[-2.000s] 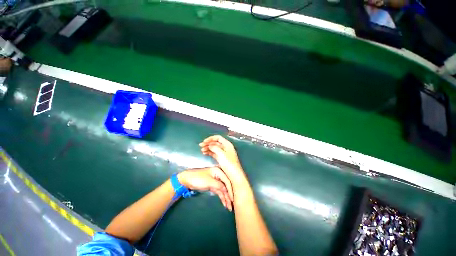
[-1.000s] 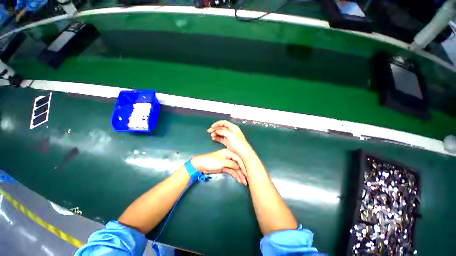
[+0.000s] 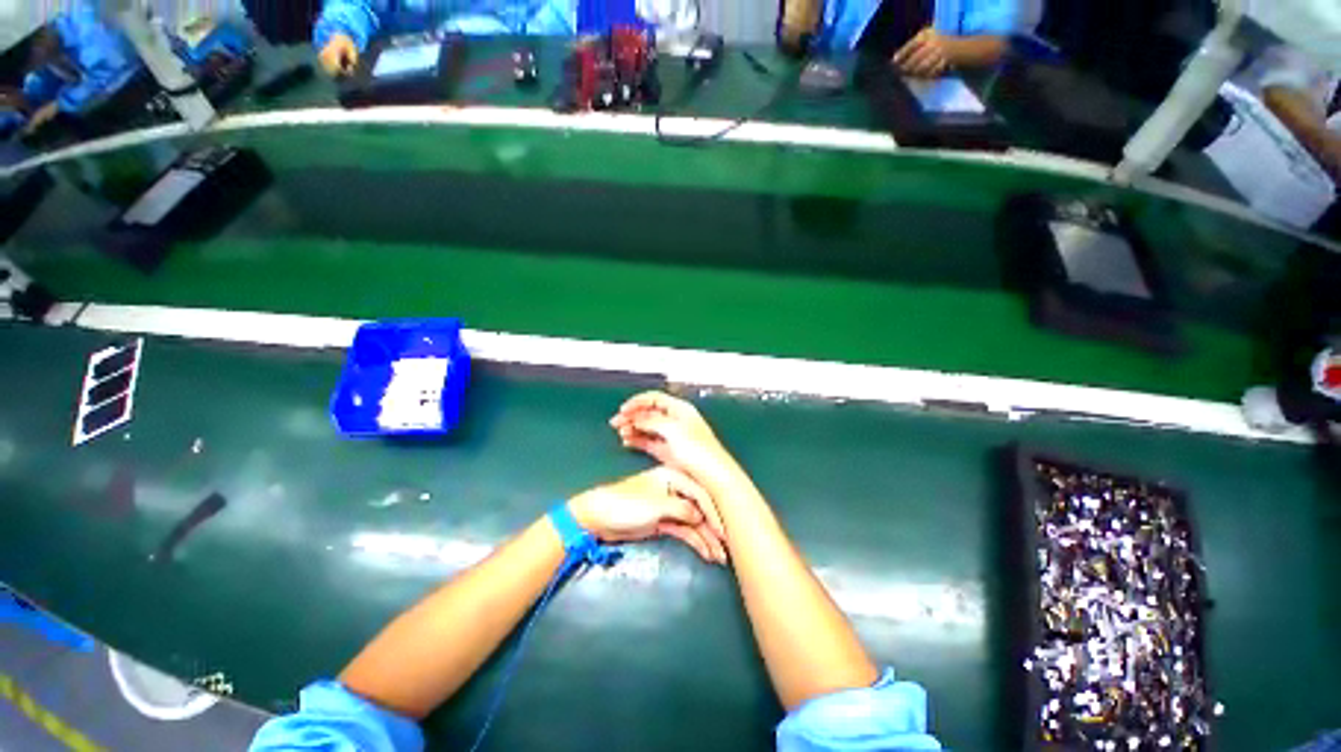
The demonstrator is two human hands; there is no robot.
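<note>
My left hand [image 3: 647, 508], with a blue wrist strap [image 3: 575, 539] and thin cord, lies against my right wrist, its fingers at the underside of the wrist. My right hand [image 3: 669, 428] is bent to the left with loosely curled fingers and holds nothing visible. Both rest above the glossy green bench. A blue parts bin [image 3: 353, 397] with white pieces [image 3: 413, 394] inside stands to the left, by the white rail. A black parts tray [image 3: 1022, 588] heaped with small glittering parts [image 3: 1118, 610] lies to the right of my hands.
A white-framed strip of dark rectangles [image 3: 108, 392] lies at the far left. Beyond the white rail [image 3: 824, 375], the green conveyor [image 3: 588, 294] carries tablet units at right [image 3: 1097, 260] and left [image 3: 174, 191]. Across it, people in light-blue sleeves [image 3: 478, 16] handle units.
The view has tilted up, showing more of the people across the conveyor. The unit at the right has shifted left in view. My hands stay crossed at the wrist.
</note>
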